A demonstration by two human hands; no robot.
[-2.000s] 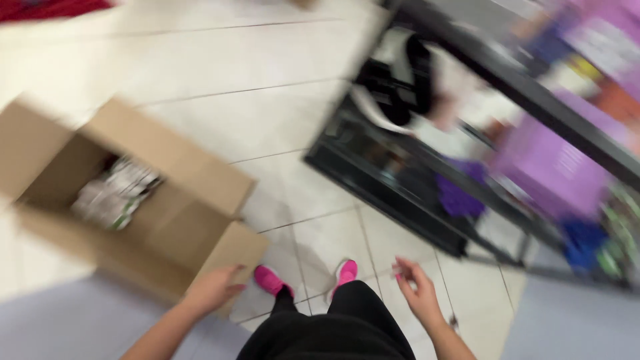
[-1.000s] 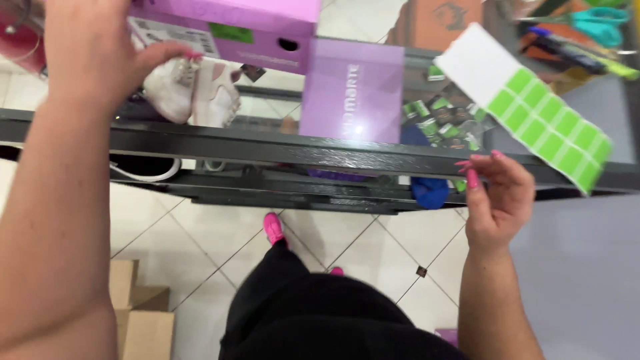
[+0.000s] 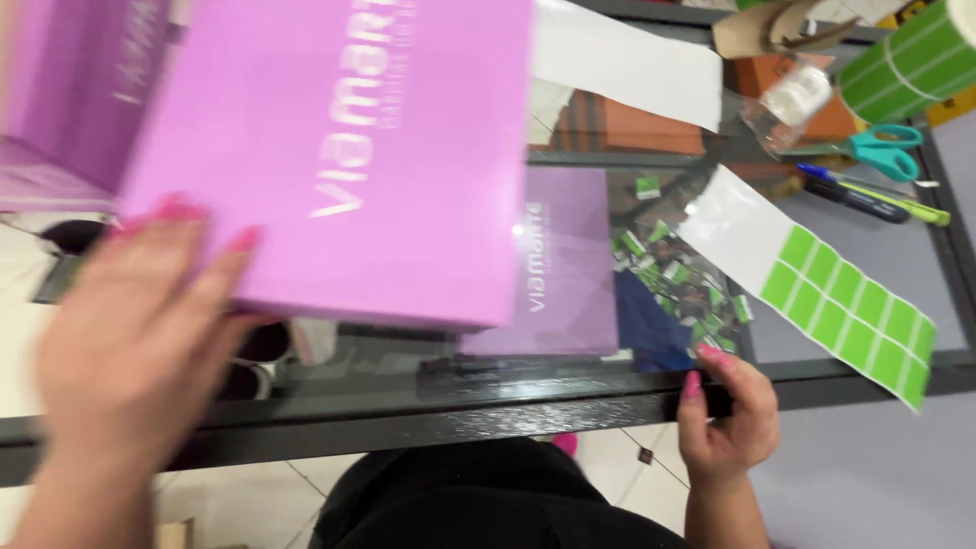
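A purple cardboard box point(image 3: 343, 175) with white lettering is tilted over the left part of the glass-topped counter point(image 3: 488, 412). My left hand point(image 3: 137, 320), blurred, lies against its lower left corner; its thumb seems to be under the edge, and whether it grips is unclear. Near the counter's front edge my right hand point(image 3: 728, 419) is half curled, with thumb and forefinger apart and nothing between them. Beyond its fingertips are small green tags point(image 3: 679, 282) in a loose pile. A sheet of green stickers point(image 3: 850, 309) on white backing lies to the right.
More purple boxes point(image 3: 84, 84) stand at the far left. Teal-handled scissors point(image 3: 888, 149), a black marker point(image 3: 854, 200) and a roll of green stickers point(image 3: 907, 65) are at the back right. Another purple box point(image 3: 568, 259) shows near the middle, and white backing paper point(image 3: 633, 65) lies behind.
The view has swung from the floor and open carton to the counter. Since one second ago, the purple box near my left hand has come forward and now shows its broad lettered face.
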